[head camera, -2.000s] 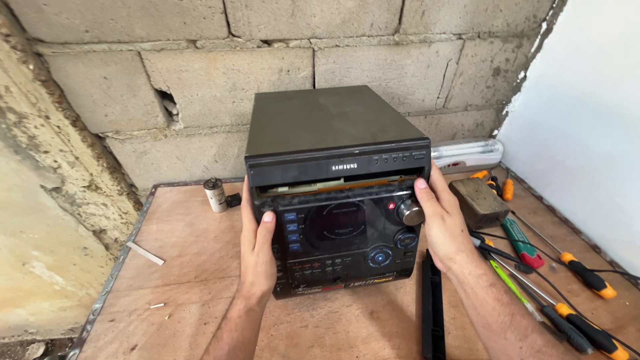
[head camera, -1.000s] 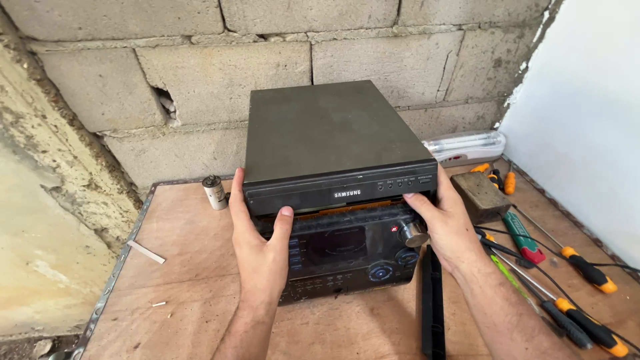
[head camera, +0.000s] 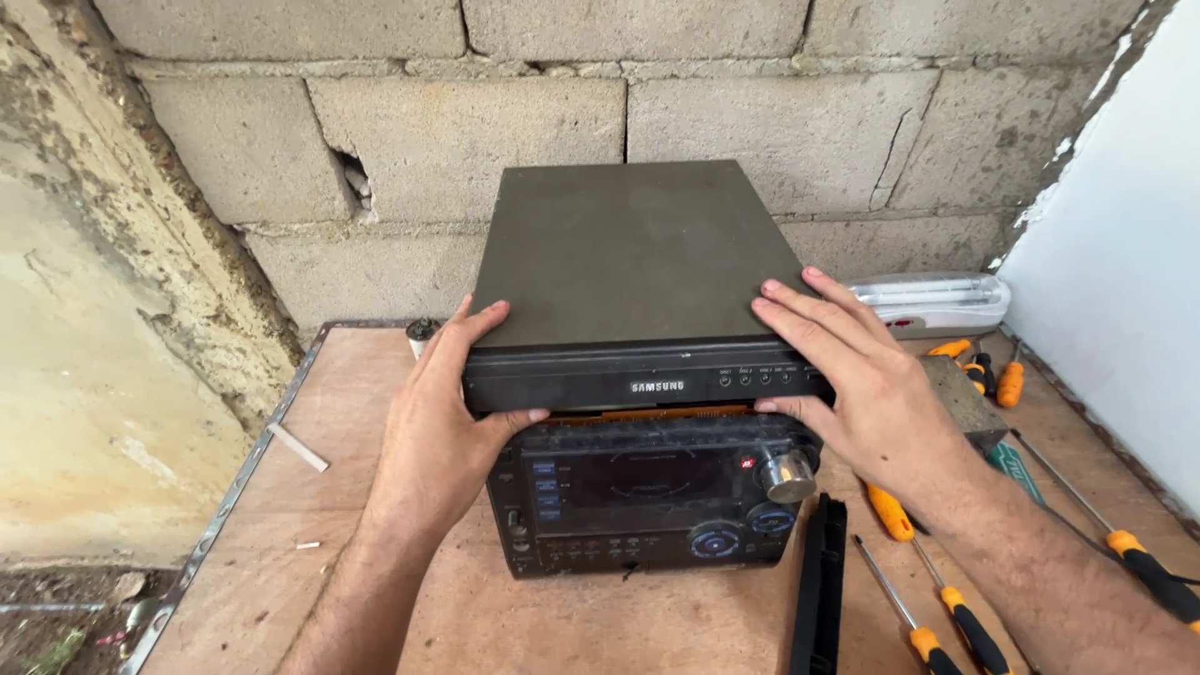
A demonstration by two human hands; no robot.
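A dark Samsung stereo unit (head camera: 637,253) stands on the wooden table, its top cover and upper front strip above the lower front panel (head camera: 647,497). A gap between strip and panel shows an orange edge, perhaps a circuit board. My left hand (head camera: 450,394) grips the upper left front corner, fingers on the side and top edge, thumb under the strip. At the upper right front corner, my right hand (head camera: 853,384) has its fingers on the cover and its thumb below the strip. The silver volume knob (head camera: 787,476) sits on the panel's right side.
Right of the unit lie a long black plastic piece (head camera: 819,591), screwdrivers with orange and black handles (head camera: 975,633), a green-handled tool (head camera: 1015,472) and a metal block (head camera: 970,398). A white lamp (head camera: 937,302) is by the block wall. A small cylinder (head camera: 422,336) stands behind my left hand.
Both hands have moved from the sides of the lower front panel up to the upper front corners. The right fingers now lie on top of the cover. The front panel has tilted relative to the view.
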